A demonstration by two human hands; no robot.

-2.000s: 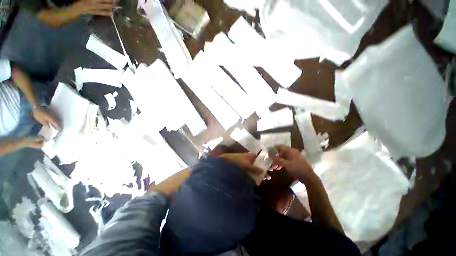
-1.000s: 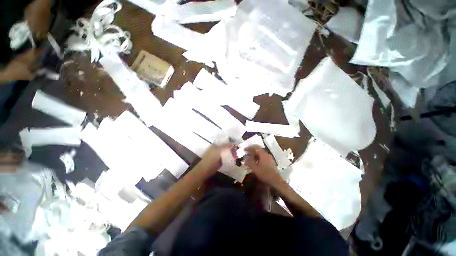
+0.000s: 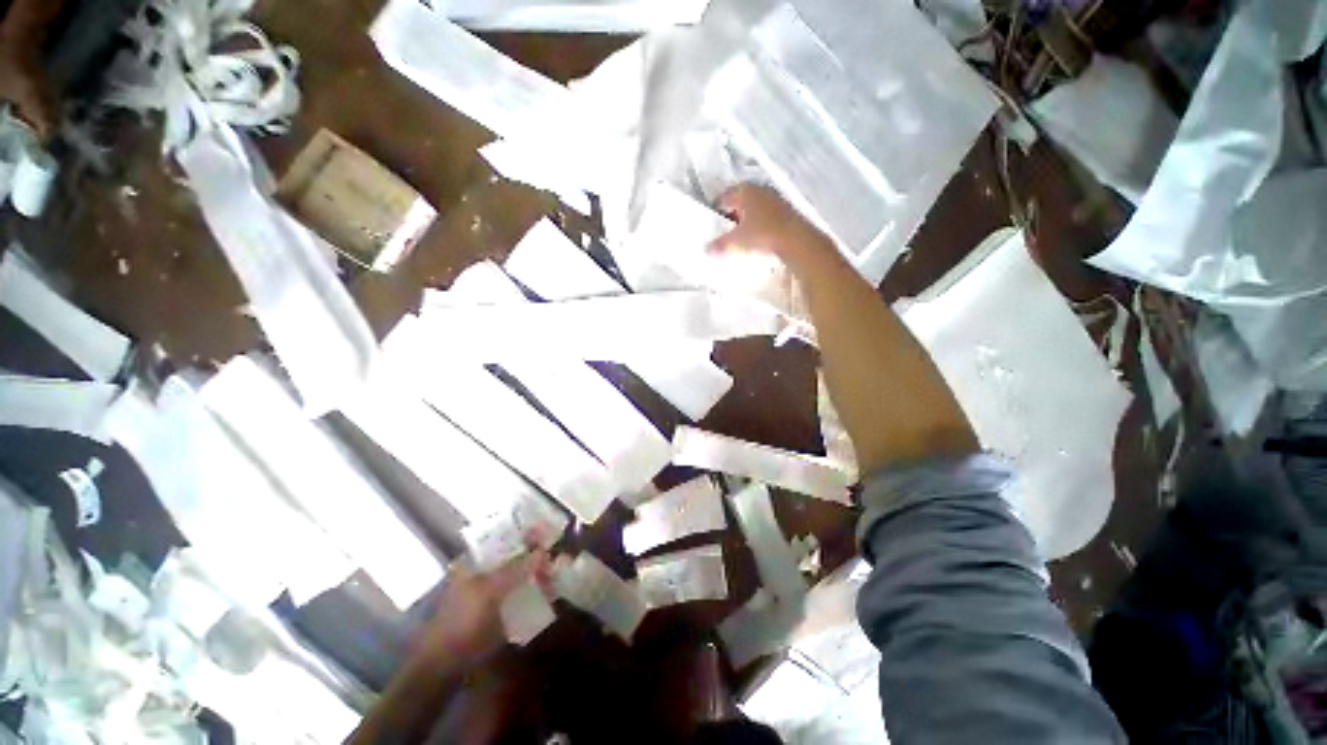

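My left hand (image 3: 463, 608) is low and left of centre, its fingers shut on small white cut pieces (image 3: 512, 536), one with faint marks. More small white pieces (image 3: 681, 517) lie just right of it. My right hand (image 3: 760, 233) is stretched to the upper middle, its fingertips on the edge of a white piece (image 3: 672, 240); glare hides part of the contact. A long white strip (image 3: 582, 326) lies across the overlapping rows of wide white strips (image 3: 488, 422), its right end in the glare below my right hand.
A brown box (image 3: 349, 197) and looped narrow strips (image 3: 233, 88) are at upper left. Large white panels (image 3: 1019, 393) lie at right. A tangled white heap (image 3: 88, 640) is at lower left. Part of another person's arm (image 3: 22, 66) shows at the upper left edge.
My hands were together over the small pieces. My right hand has moved up and away to the upper middle; my left has moved down and left. A long strip now crosses the rows.
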